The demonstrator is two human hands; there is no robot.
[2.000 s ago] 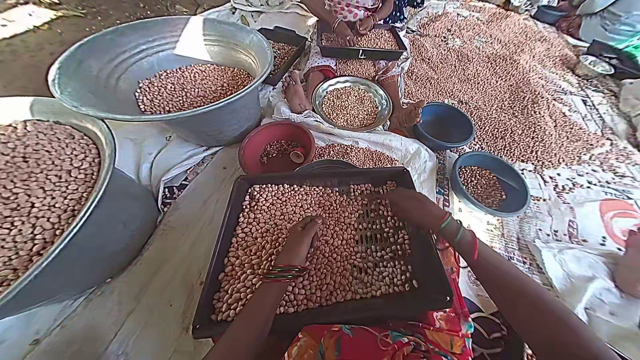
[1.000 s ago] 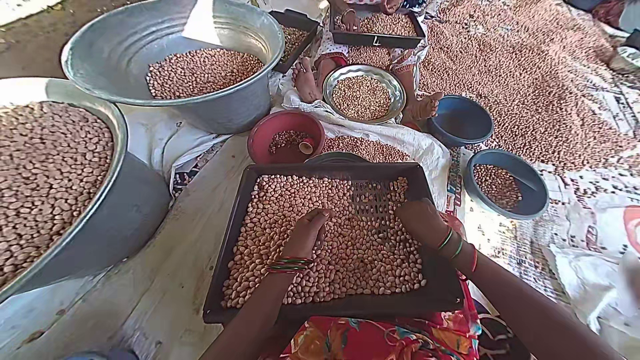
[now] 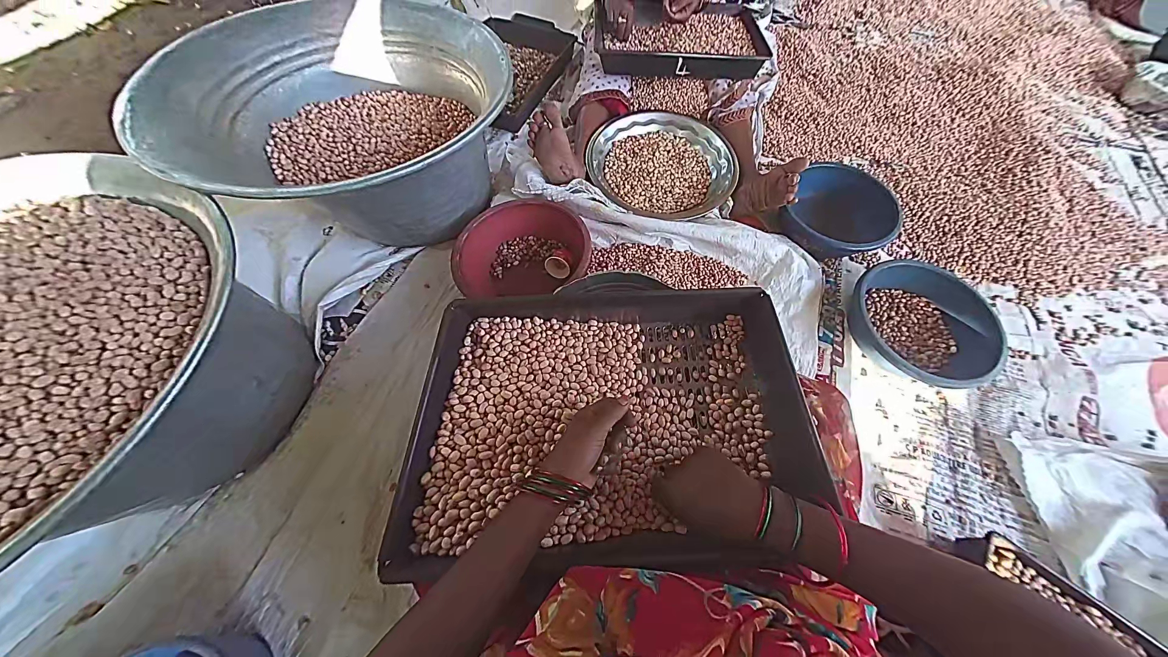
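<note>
A black plastic tray with a slotted bottom lies across my lap, spread with pinkish-brown nuts or seeds. My left hand rests among them near the middle of the tray, its fingers curled downward and partly hidden. To its right, my right hand is low over the pile, knuckles up, its fingertips out of sight. Whether either hand holds any of them cannot be seen. Slots show through at the tray's upper right, where the layer is thin.
Two large metal tubs with nuts stand on the left. Beyond the tray are a red bowl and a steel dish. Blue bowls stand right, before a wide heap. Opposite, a person's hands are over another tray.
My right hand has moved from the tray's upper right down toward its near edge. My left hand stays near the middle. The slots in the upper right show more plainly than one second ago.
</note>
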